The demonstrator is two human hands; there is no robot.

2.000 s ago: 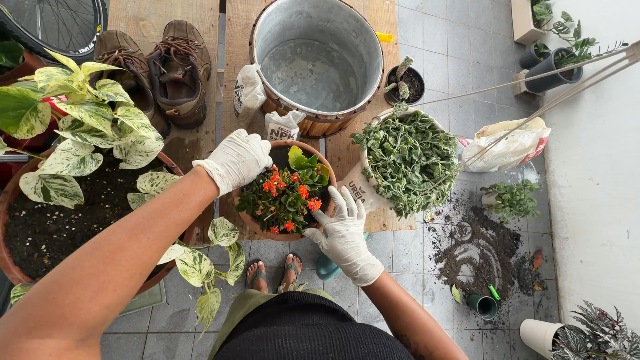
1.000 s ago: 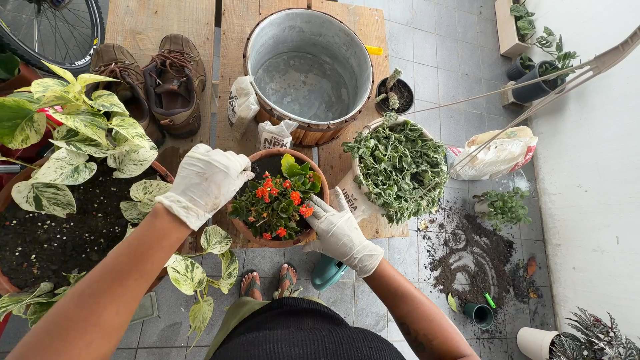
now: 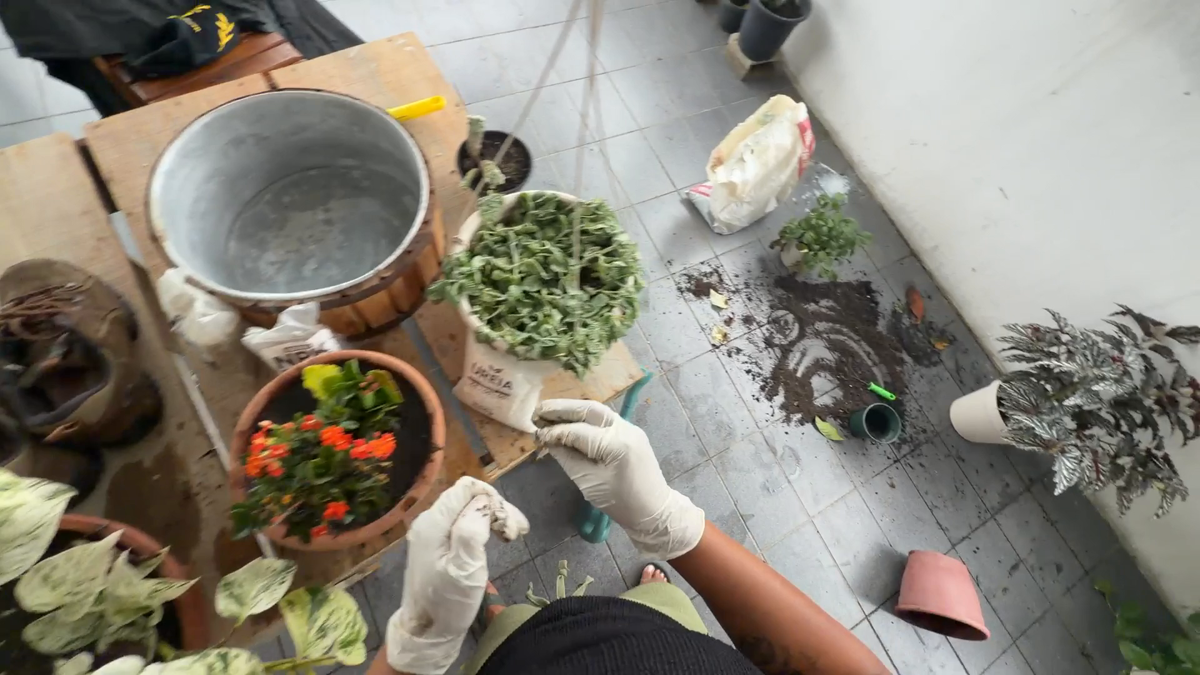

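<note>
My left hand (image 3: 452, 567), in a soiled white glove, is curled with its fingers closed, just right of the terracotta pot (image 3: 433, 412); whether something small is inside it I cannot tell. My right hand (image 3: 623, 473), gloved too, has its thumb and fingertips together beside the lower corner of the white bag marked urea (image 3: 497, 380); contact with the bag is unclear. Orange-red flowers (image 3: 336, 437) with green leaves grow in the terracotta pot. Behind the urea bag stands a pot of drooping green foliage (image 3: 553, 272). Another small white bag (image 3: 295, 336) leans by the wood-clad metal tub (image 3: 319, 225).
Brown shoes (image 3: 75, 366) and a variegated plant (image 3: 94, 591) are at left. A yellow handle (image 3: 417, 108) lies by the tub. On the tiles are spilled soil (image 3: 825, 347), a crumpled sack (image 3: 755, 169), a green pot (image 3: 876, 424) and a pink pot (image 3: 941, 595).
Both hands have left the flower pot, where they were on either side of the flowers, and are now to its right near my body. The view has turned to the right.
</note>
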